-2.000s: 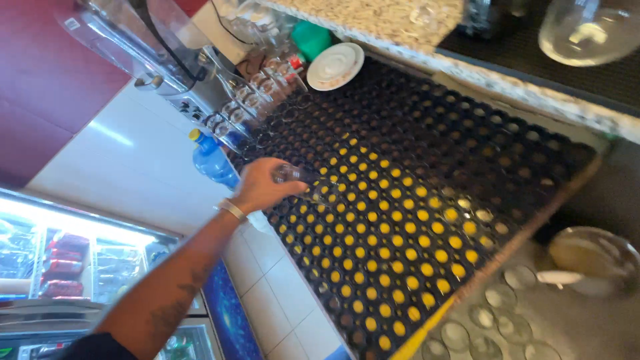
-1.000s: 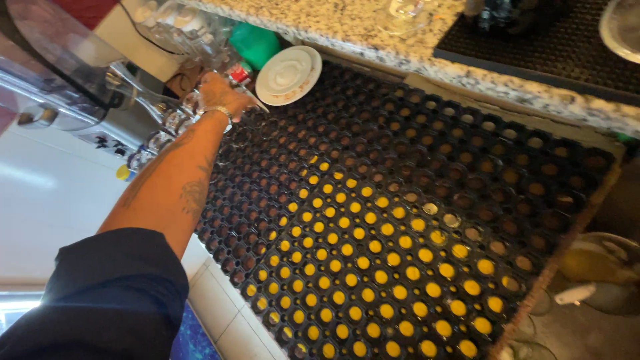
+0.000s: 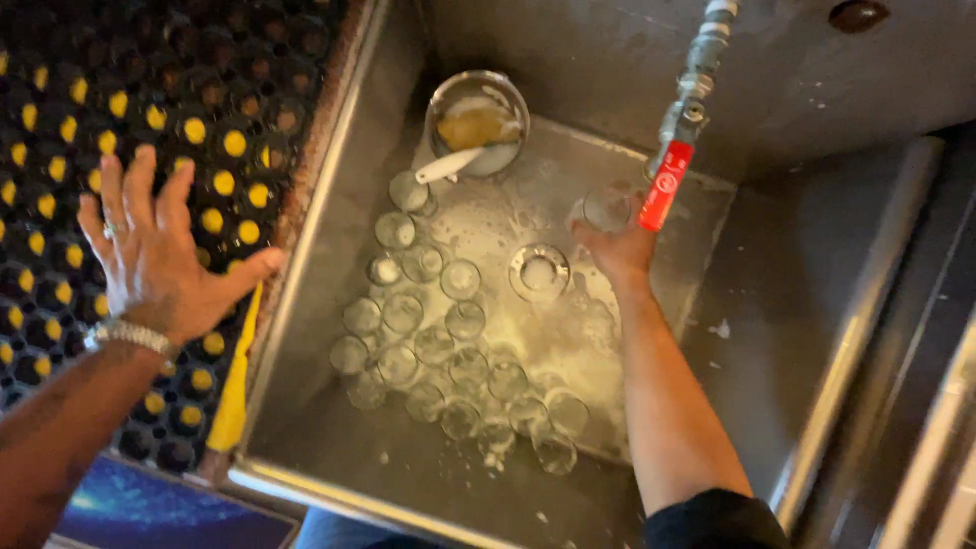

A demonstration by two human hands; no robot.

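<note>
My left hand (image 3: 156,259), with a metal bracelet and a ring, is spread over the black rubber drainage mat (image 3: 46,145), holding nothing. In the metal sink, my right hand (image 3: 621,248) has its fingers on a clear drinking glass (image 3: 607,207), just below the red valve handle (image 3: 666,187). Several clear glasses (image 3: 402,313) stand grouped at the sink's left and lower side. A round drain fitting (image 3: 539,273) lies left of my right hand. Near the sink's back left, a transparent bowl (image 3: 476,114) holds yellowish liquid, with a white-handled utensil (image 3: 450,165) resting in it.
The sink's raised metal rim (image 3: 324,183) separates the basin from the mat. A pipe with metal fittings (image 3: 698,72) comes down at the back right. A yellow strip (image 3: 238,374) lies along the mat's edge, and a metal ledge (image 3: 854,320) runs at the right.
The view has swung from the mat and counter to the sink. The hand with the bracelet has left the glasses at the mat's far end and is now spread over the mat. My right hand has come into view.
</note>
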